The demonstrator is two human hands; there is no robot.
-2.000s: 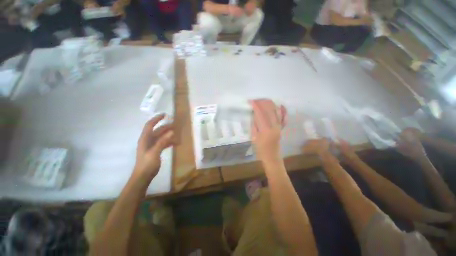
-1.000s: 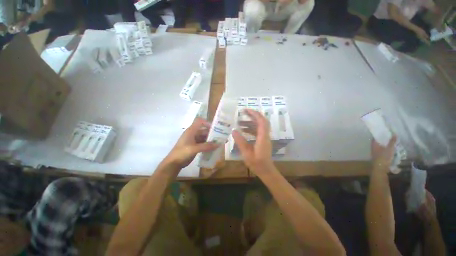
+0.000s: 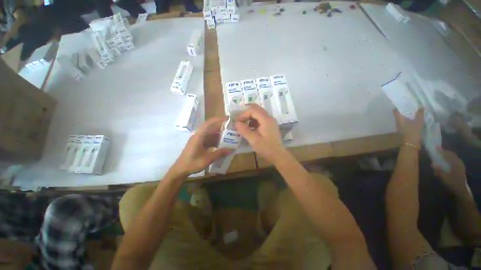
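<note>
A slim white retail box point(image 3: 230, 138) with dark blue lettering is held over the wood seam at the table's near edge. My left hand point(image 3: 202, 149) grips it from the left side. My right hand point(image 3: 259, 129) is at its top end, fingertips pinched at the end flap. A block of finished cartons point(image 3: 265, 95) stands several side by side just behind and right of my right hand, which partly covers it. Loose single cartons point(image 3: 188, 112) lie left of the seam, one behind another.
Another carton block point(image 3: 87, 154) sits at left. Carton piles stand at far left point(image 3: 111, 39) and far centre point(image 3: 221, 11). A brown corrugated box point(image 3: 23, 113) is at the left edge. A neighbour's hands point(image 3: 410, 126) hold a white carton at right, near shiny clear plastic. Small scattered bits lie at the far edge.
Two seconds ago my hands were apart, the right over the block. One second ago my left hand held the box; now my right fingertips are at its top end. The view has shifted.
</note>
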